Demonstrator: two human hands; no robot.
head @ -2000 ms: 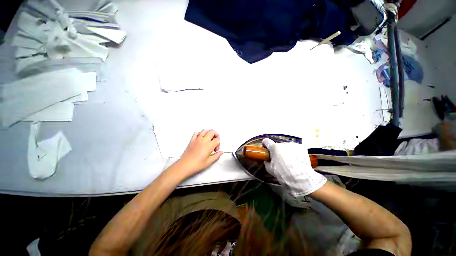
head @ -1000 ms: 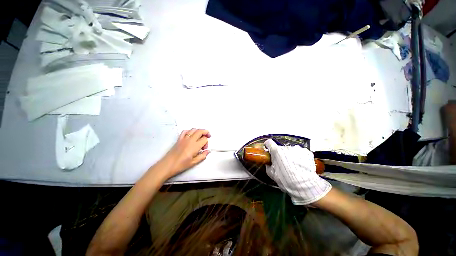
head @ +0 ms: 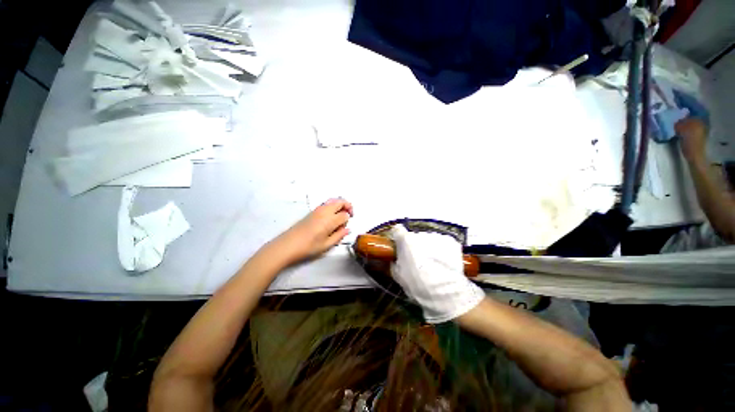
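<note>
My right hand [head: 435,273], in a white knit glove, is closed on the orange-brown handle of the steam iron [head: 372,246]. The iron lies at the table's front edge, its tip pointing left. A white strip [head: 310,276] lies along the front edge, hard to tell from the white table. My bare left hand [head: 322,228] is just left of the iron's tip, fingers bent down on the strip and holding its left part. The fingertips are partly hidden. The rest of the strip is under the iron.
On the white table [head: 242,241] at left lie a heap of white strips [head: 165,60], flat white pieces [head: 133,149] and a folded white piece [head: 151,237]. Navy garments [head: 475,44] and a pale stick [head: 564,69] are at the far edge. A wrapped hose [head: 612,273] runs right. Another person's arm [head: 703,173] is at right.
The iron in my right hand has moved left, closer to my left hand. The view has shifted, so the table's things sit farther right. Another person's hand and arm have come into view at right.
</note>
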